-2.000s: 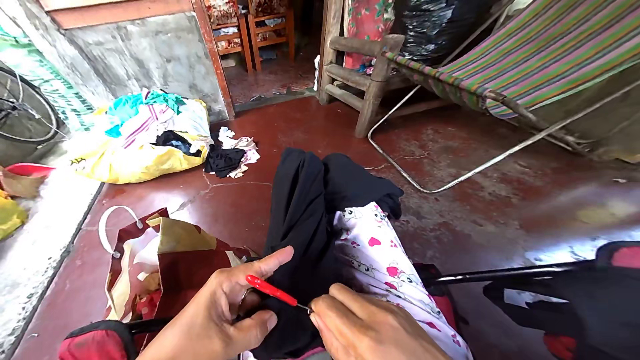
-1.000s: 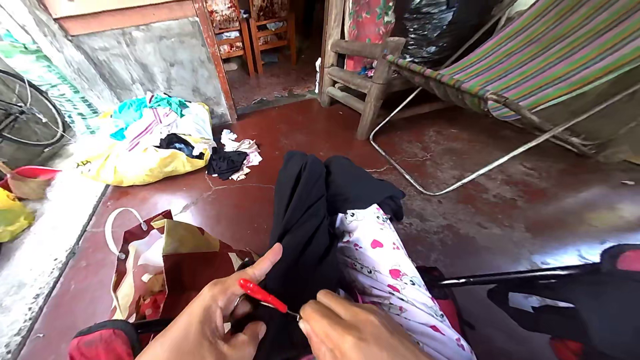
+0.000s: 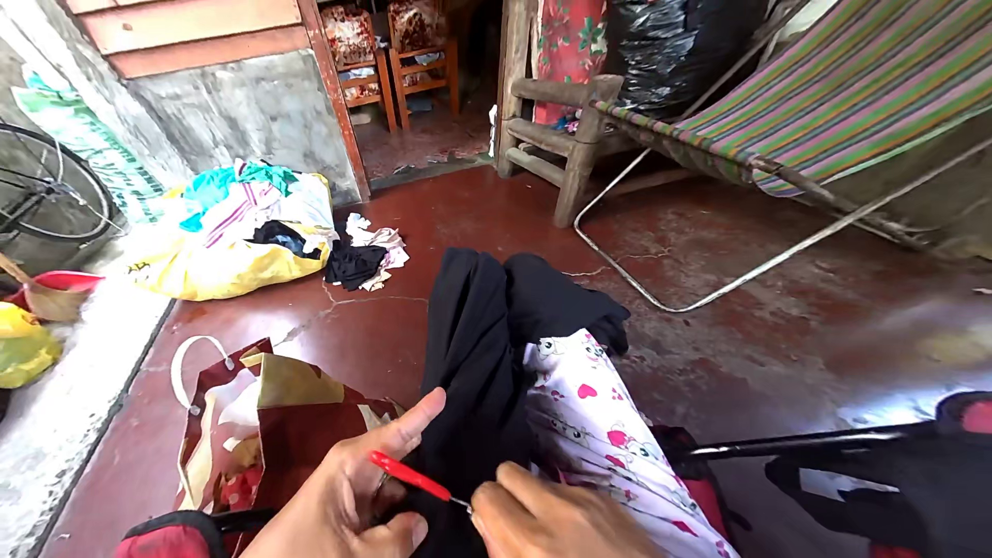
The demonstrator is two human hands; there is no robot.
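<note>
A small tool with a red plastic handle [image 3: 411,477] and thin metal shaft slants over black cloth [image 3: 477,349] on my lap. My left hand [image 3: 356,484] is at the handle's outer end, thumb and forefinger spread; its other fingers are partly hidden, so whether they grip anything is unclear. The fingers of my right hand [image 3: 554,511] are closed at the metal end, and its tip is hidden there. White cloth printed with hearts and cartoon figures [image 3: 604,418] lies right of the black cloth.
Left of my lap stands a dark red paper bag [image 3: 302,434] with scraps inside. Farther off are a yellow sack [image 3: 232,271] heaped with clothes and a small pile of rags [image 3: 364,256]. A striped sling seat [image 3: 837,101] on a metal frame and a wooden bench [image 3: 573,147] stand beyond.
</note>
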